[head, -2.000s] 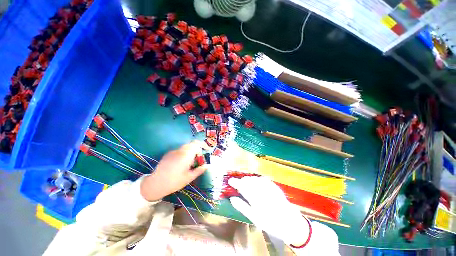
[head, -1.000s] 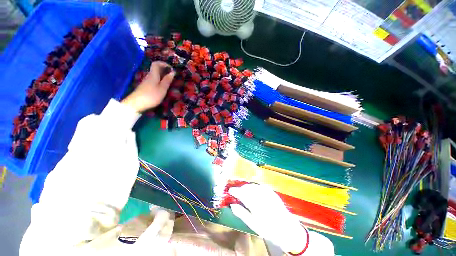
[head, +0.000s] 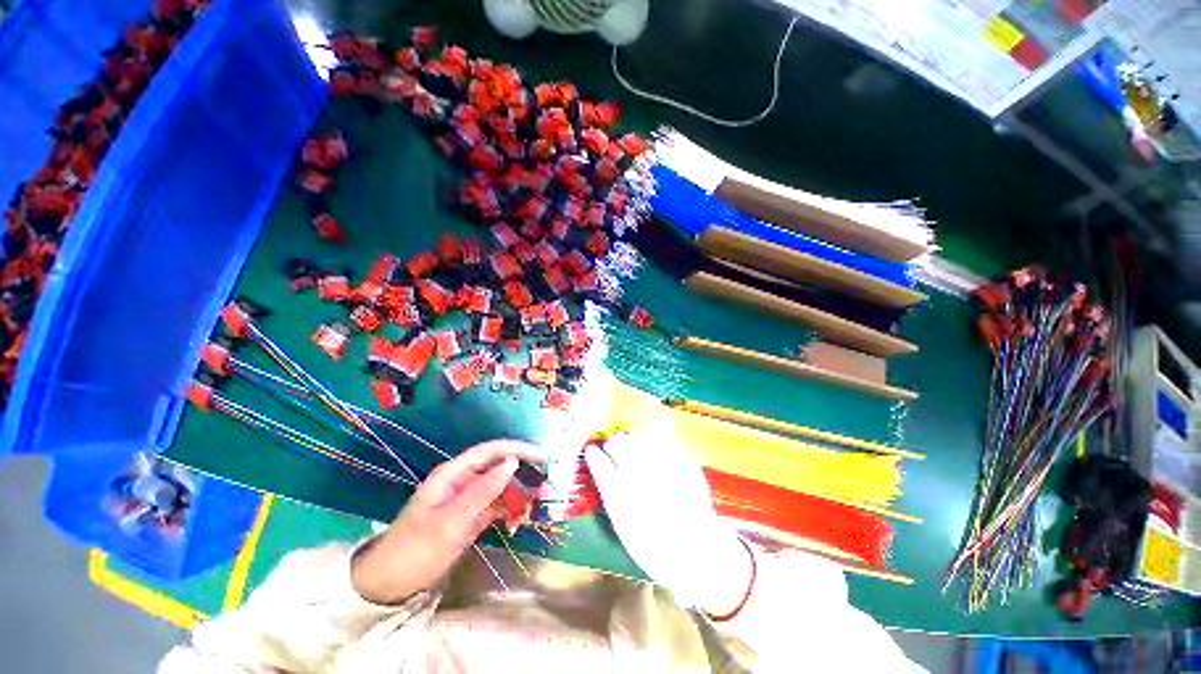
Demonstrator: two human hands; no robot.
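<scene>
My left hand (head: 441,518) is bare and holds a red-and-black connector housing (head: 516,503) near the bench's front edge. My gloved right hand (head: 649,507) lies over the tips of the red wires (head: 803,518), beside the yellow wires (head: 790,454). Its fingertips are close to the housing; whether they grip a wire I cannot tell. Loose housings (head: 527,171) are heaped beyond my hands, with several spread nearer. A few part-wired harnesses (head: 310,388) lie at the left, their tails running towards my left hand.
Cardboard dividers (head: 810,270) separate blue wires (head: 790,234), white and dark wires. A large blue bin (head: 198,198) of housings stands left, a small blue bin (head: 158,507) below it. A harness bunch (head: 1040,395) and compartment box (head: 1166,448) are at right. A fan base (head: 566,16) is at the top.
My left hand has come back from the heap to beside my right hand, with a housing. Some housings now lie spread nearer to me. The view has shifted, and the left harnesses show again.
</scene>
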